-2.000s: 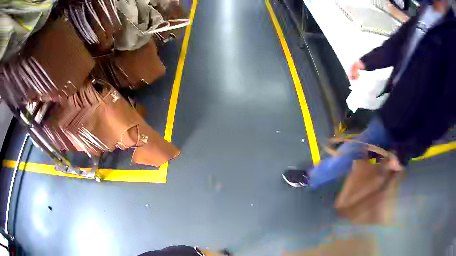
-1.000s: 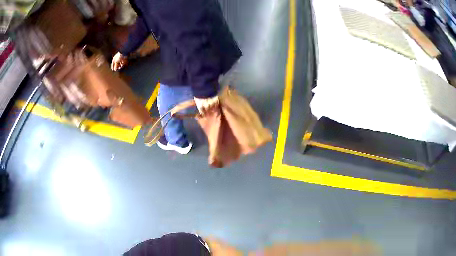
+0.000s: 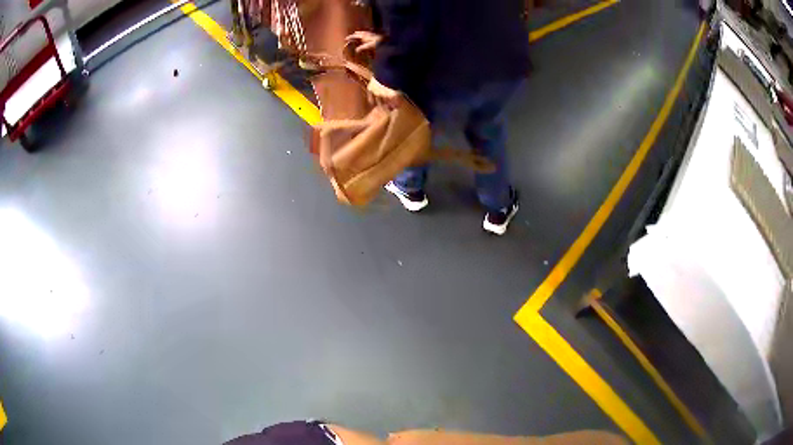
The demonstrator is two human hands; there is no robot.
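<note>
My left hand and my right hand cannot be made out. At the bottom edge, a dark rounded shape (image 3: 287,433) with a thin pale edge shows, cut off by the picture's rim. Beside it to the right runs a brown strip (image 3: 504,437), which looks like part of a brown bag; what holds it is out of the picture. Ahead, another person (image 3: 456,56) in a dark top and jeans holds a tan-brown floppy tote bag (image 3: 383,148) by their hand, with its straps hanging loose.
Stacked brown bags (image 3: 339,26) hang on a wheeled rack at the top, partly behind the person. A red-framed trolley (image 3: 39,100) stands top left. A white-covered worktable (image 3: 722,278) is at the right, inside a yellow floor line (image 3: 583,374). Grey floor lies between.
The person has gone from the right side to the top middle, still carrying the brown bag. My view has turned; the rack now sits at the top and the red trolley has come into view.
</note>
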